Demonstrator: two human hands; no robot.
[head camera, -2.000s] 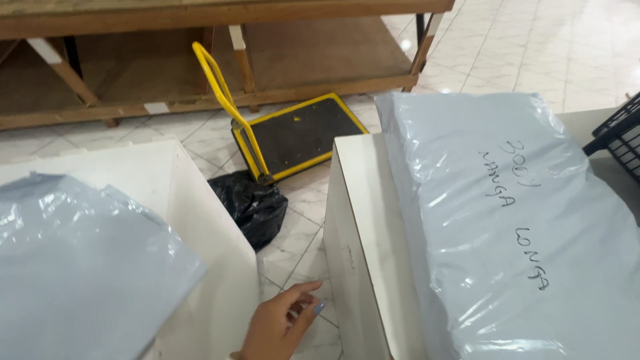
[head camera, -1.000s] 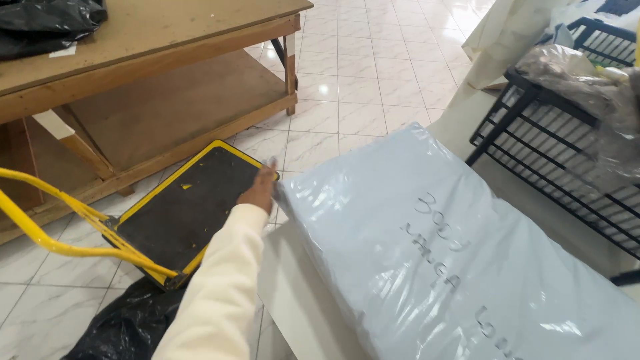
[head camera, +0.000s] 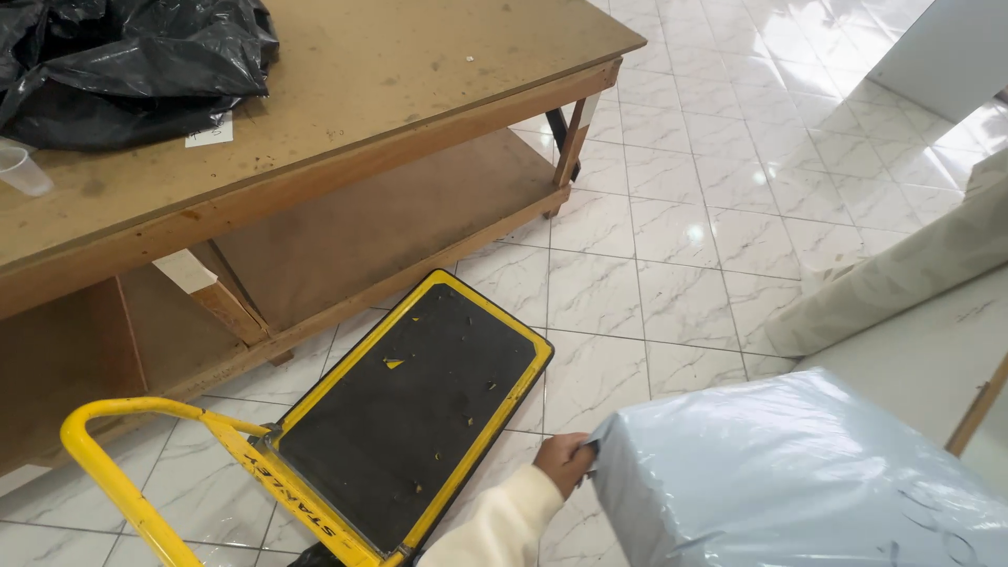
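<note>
My left hand (head camera: 565, 463), in a cream sleeve, is closed on the near-left corner of a large light grey plastic-wrapped package (head camera: 772, 472). A dark bit of something shows at the fingers, too small to name. The package bears handwriting and fills the lower right of the view. To the left of the hand, on the floor, stands a Stanley platform trolley (head camera: 409, 409) with a black deck, yellow rim and yellow handle (head camera: 130, 488). Its deck holds only small scraps. My right hand is out of view.
A wooden workbench (head camera: 441, 87) with a lower shelf stands behind the trolley, with a black plastic bag (head camera: 142, 71), a paper slip (head camera: 211, 134) and a plastic cup (head camera: 25, 172) on top. At right lies a patterned roll (head camera: 890, 283) near a white panel. The floor (head camera: 685, 299) is tiled.
My left hand, empty two seconds ago, has taken hold of the package's corner. The package has shifted away from the basket seen beside it earlier. The view has swung considerably.
</note>
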